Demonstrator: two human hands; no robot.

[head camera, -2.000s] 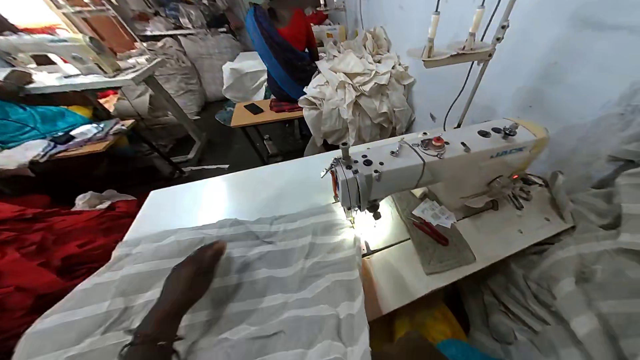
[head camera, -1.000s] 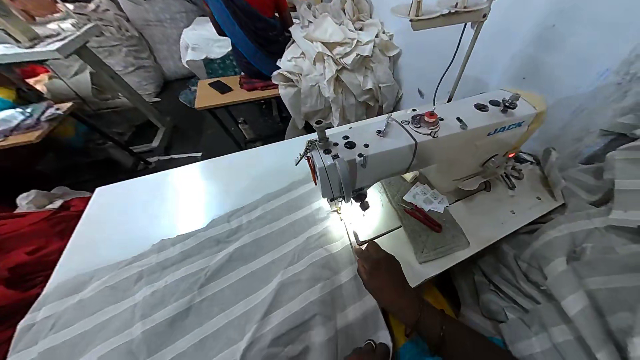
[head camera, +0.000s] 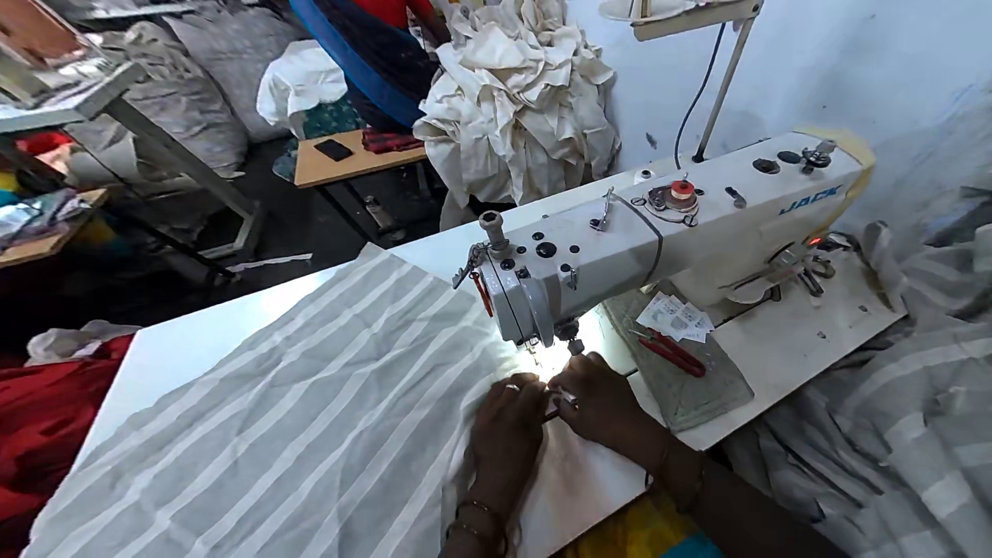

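A grey and white striped cloth (head camera: 310,403) lies over the white table of a Jack industrial sewing machine (head camera: 604,240). Both my hands are close together just in front of the lit needle area (head camera: 542,356). My left hand (head camera: 508,426), with a ring on one finger, grips the cloth's right edge. Against it, my right hand (head camera: 601,395) pinches the same edge with bent fingers; a small pale bit shows between the hands. Exactly how the edge lies under the fingers is hidden. Red-handled thread snips (head camera: 673,353) rest on a grey pad (head camera: 697,395) beside printed paper labels (head camera: 674,316).
More striped cloth (head camera: 868,418) is heaped at the right, red cloth (head camera: 54,426) at the left. Behind the machine are a pile of cream cloth (head camera: 519,108), a small wooden table (head camera: 364,159) with a phone (head camera: 333,149), and a person (head camera: 380,62). A thread stand (head camera: 721,93) rises at the back.
My left hand has come to the needle area, beside my right hand, from the lower edge of view. The cloth's far corner now reaches farther back over the table.
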